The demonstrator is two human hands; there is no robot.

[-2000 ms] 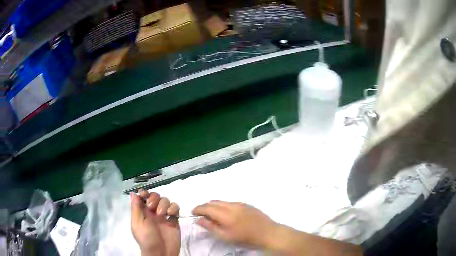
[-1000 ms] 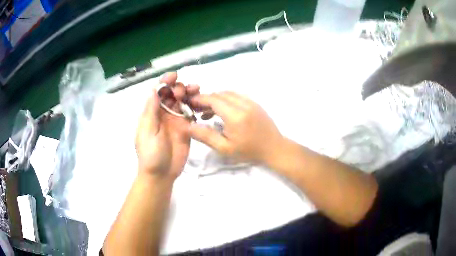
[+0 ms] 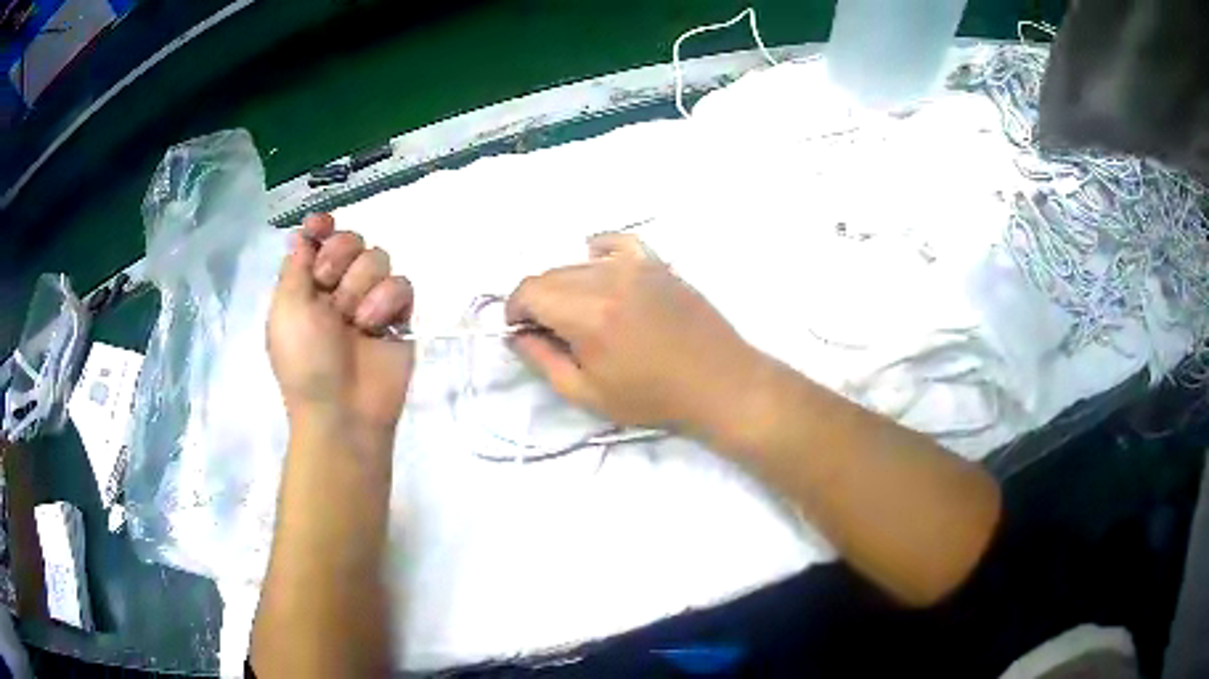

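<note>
My left hand [image 3: 342, 318] is closed in a fist, palm up, on a thin white cable [image 3: 458, 336]. The cable runs across to my right hand [image 3: 617, 332], whose fingers pinch it. A looped part of white cable [image 3: 530, 451] hangs or lies on the white cover [image 3: 636, 531] below my right hand. A short thin dark-tipped piece sticks up above the right fingers. Whatever is inside the left fist is hidden.
A clear plastic bag [image 3: 199, 358] is at left, with a smaller bag [image 3: 51, 352], a printed paper [image 3: 104, 405] and a white block [image 3: 62, 564] beyond. A cable pile [image 3: 1100, 252] and bottle [image 3: 895, 47] are at right. A green belt [image 3: 438, 66] runs behind.
The hands, close together a second ago over a small cable loop, are now apart with cable stretched between them. The left hand has moved left and closed. The view earlier tilted downward.
</note>
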